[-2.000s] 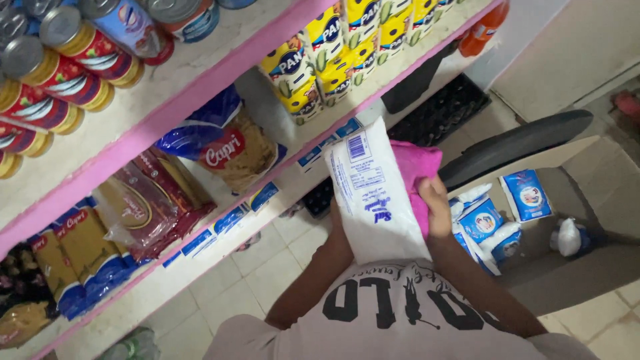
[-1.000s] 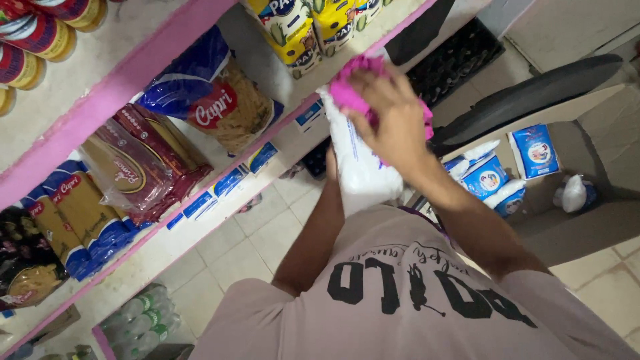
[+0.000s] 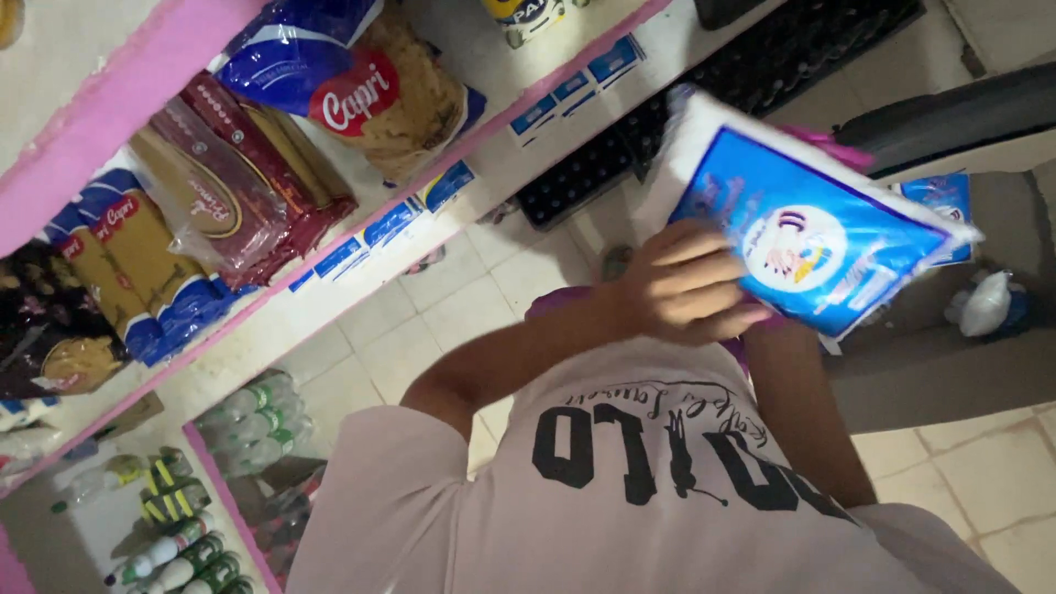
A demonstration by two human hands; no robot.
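A white and blue plastic packet (image 3: 813, 223) with a round printed emblem is held up, tilted, right of the middle. My left hand (image 3: 689, 285) grips its lower left edge, fingers across the front. My right hand is mostly hidden behind the packet; only its forearm shows below. A bright pink cloth (image 3: 829, 148) shows past the packet's upper edge, and a bit of it at the lower edge. Similar packets (image 3: 940, 206) lie in an open cardboard box (image 3: 899, 388) at the right, with a white knotted plastic bag (image 3: 983, 304) beside them.
Pink-edged shelves (image 3: 330, 289) on the left hold a pasta bag (image 3: 355, 91), more pasta packs (image 3: 136, 264) and a yellow package (image 3: 524, 16). Bottles (image 3: 256, 421) stand low at the left. A black crate (image 3: 577, 186) and a black tyre-like rim (image 3: 949, 120) lie beyond the packet.
The packet has turned from its white side to its blue printed front and moved right. The left hand has come round onto its front; the right hand and most of the pink cloth have gone behind it.
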